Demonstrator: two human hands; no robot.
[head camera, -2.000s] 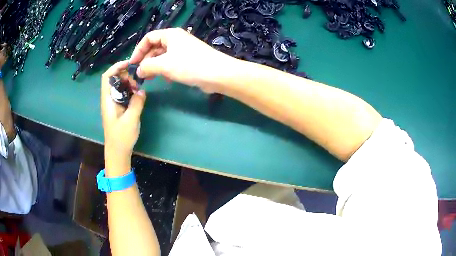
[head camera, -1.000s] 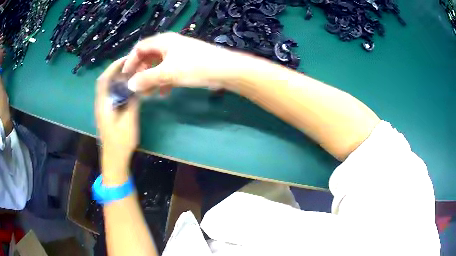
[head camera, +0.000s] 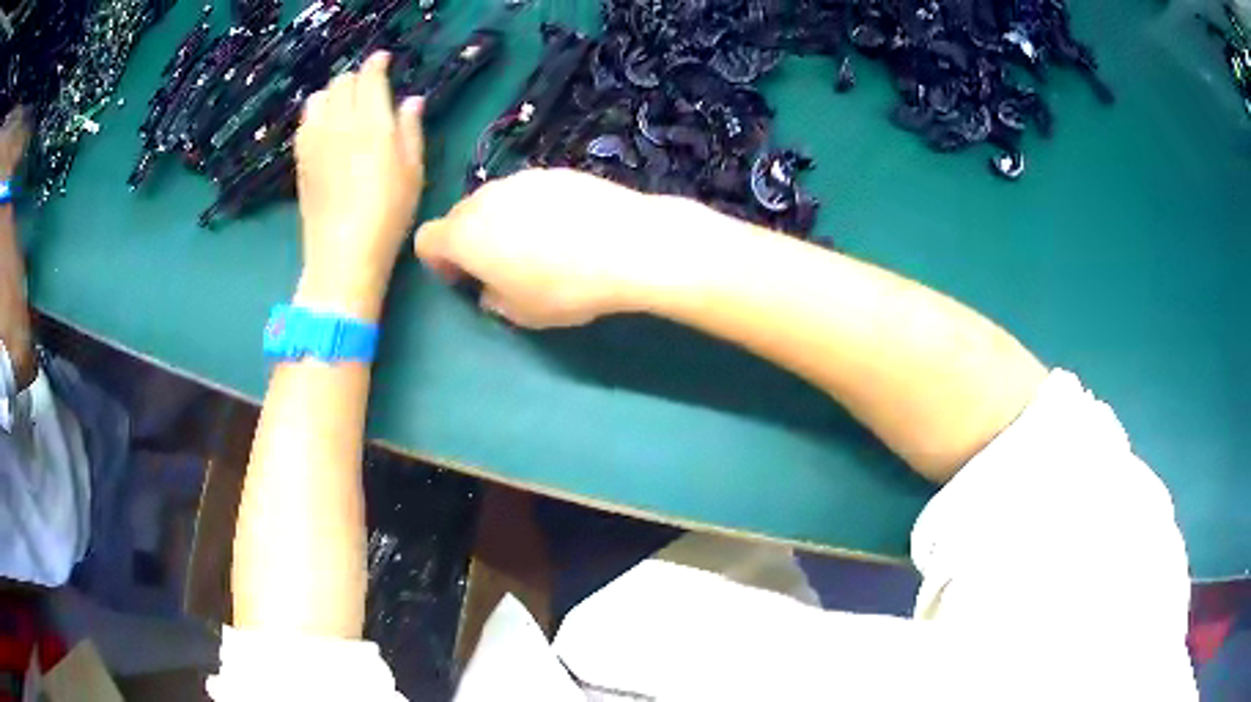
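My left hand (head camera: 360, 172), with a blue band on the wrist, reaches over the heap of slim black sticks (head camera: 240, 117) at the upper left. Its fingers point away from me; whether they touch or grip a stick cannot be told. My right hand (head camera: 542, 247) is low over the green tabletop with its fingers curled inward, just right of my left hand. Something dark shows under its fingers, part or shadow, not clear. The heap of black curved parts (head camera: 672, 103) lies beyond my right hand.
Smaller curved black parts (head camera: 960, 69) lie at the upper right. A glittering heap (head camera: 82, 96) and a neighbour's arm (head camera: 14, 261) are at far left. The table edge (head camera: 576, 497) curves below my arms. An open carton (head camera: 213, 542) with dark pieces stands below it.
My hands were together around a small dark piece and have parted. My left hand has moved forward to the sticks and the piece no longer shows in it. My right hand has shifted right and lower.
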